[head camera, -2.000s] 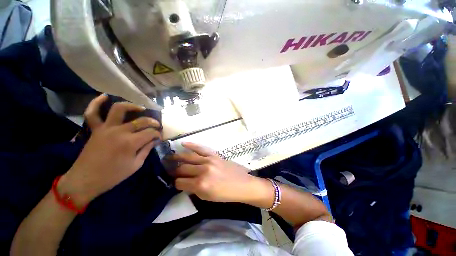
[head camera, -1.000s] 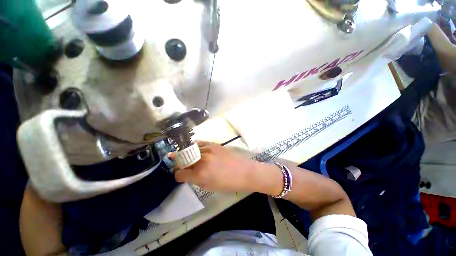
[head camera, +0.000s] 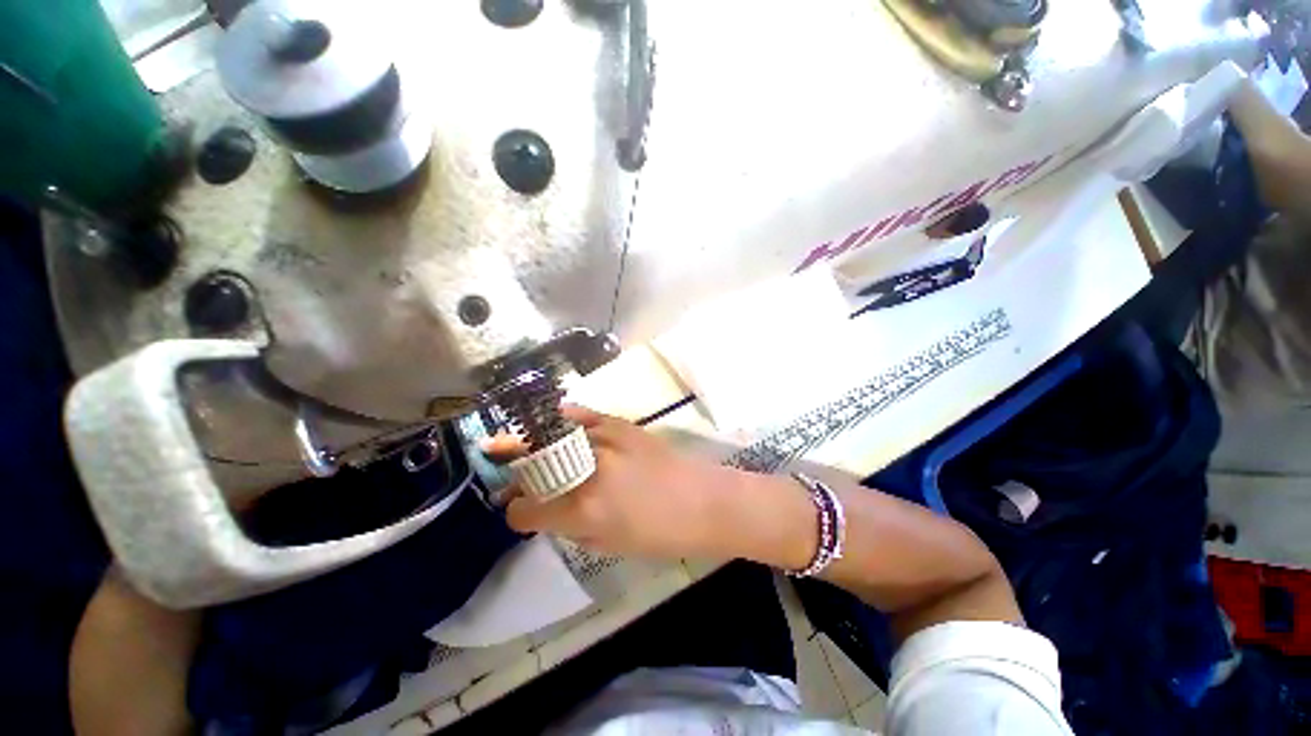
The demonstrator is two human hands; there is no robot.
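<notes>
The white sewing machine head [head camera: 360, 288] covers the needle area. My right hand [head camera: 618, 489] is beside it, behind the ribbed tension dial [head camera: 557, 463], with its fingertips partly hidden at the edge of the dark navy garment [head camera: 324, 626]. Whether they grip the cloth cannot be told. My left hand is hidden behind the machine head; only its forearm shows at the lower left. A pale pointed piece [head camera: 515, 597] lies at the table's front edge, below my right hand.
Ruler markings [head camera: 891, 388] run along the white table. A blue basket rim [head camera: 1006, 431] surrounds dark cloth at the right. A black tool-like item [head camera: 920, 281] lies under the machine arm. A green object [head camera: 72, 101] is at the upper left. Another person's arm [head camera: 1272, 144] shows at the right edge.
The view has shifted so the machine head stands large in front and hides my left hand, which earlier held dark cloth. My right hand stays near the needle area.
</notes>
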